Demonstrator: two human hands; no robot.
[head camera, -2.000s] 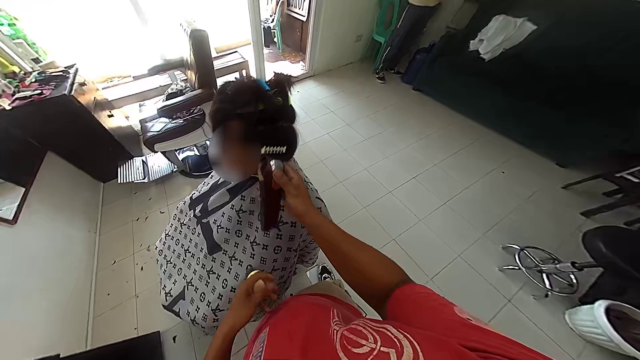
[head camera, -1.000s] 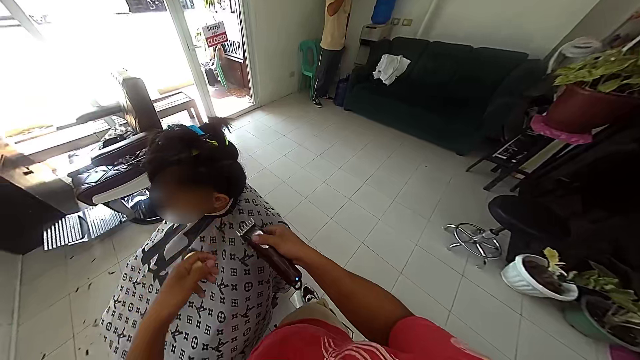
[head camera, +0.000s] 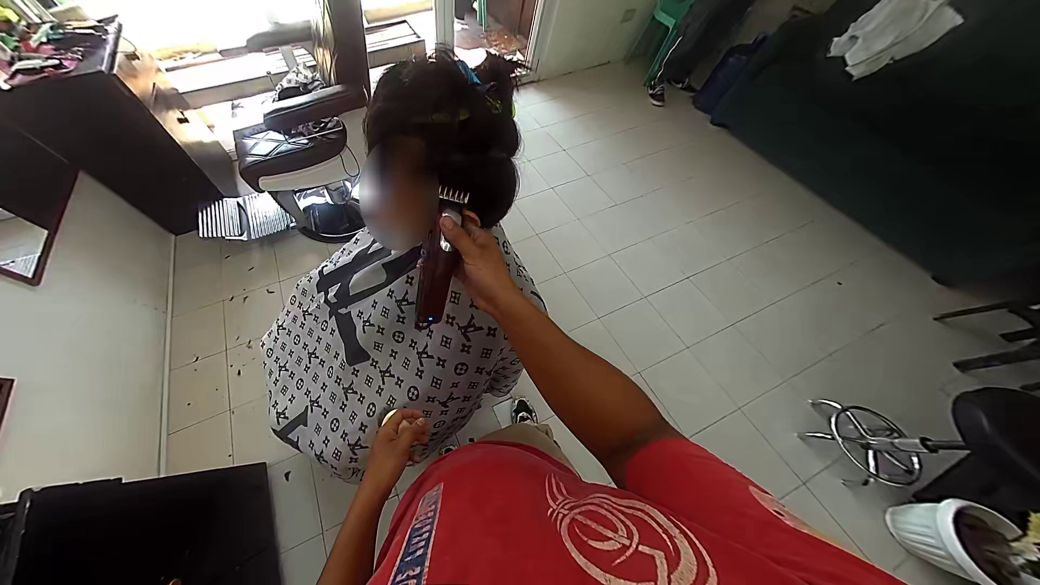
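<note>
My right hand (head camera: 479, 256) grips a dark red cordless hair clipper (head camera: 436, 280), held upright, a small light lit near its base. Its toothed comb guard (head camera: 453, 195) is at the side of a seated person's dark hair (head camera: 479, 154); whether it touches cannot be told. Clips hold up the hair on top. A white barber cape (head camera: 390, 349) with black patterns covers the person's body. Low in front of the cape, my left hand (head camera: 400, 439) is closed around a small pale object, mostly hidden by the fingers.
A barber chair (head camera: 292, 150) stands beyond the person, near a dark counter (head camera: 146, 138) with items on top. At right are a dark sofa (head camera: 812, 162), a wheeled stool base (head camera: 877, 443) and a white plant pot (head camera: 934, 532). Another person's legs (head camera: 699, 41) show at the back. Hair clippings dot the floor.
One second ago the clipper was lower, over the cape by the shoulder; my right hand has raised it to the side of the head. The view has swung left and down.
</note>
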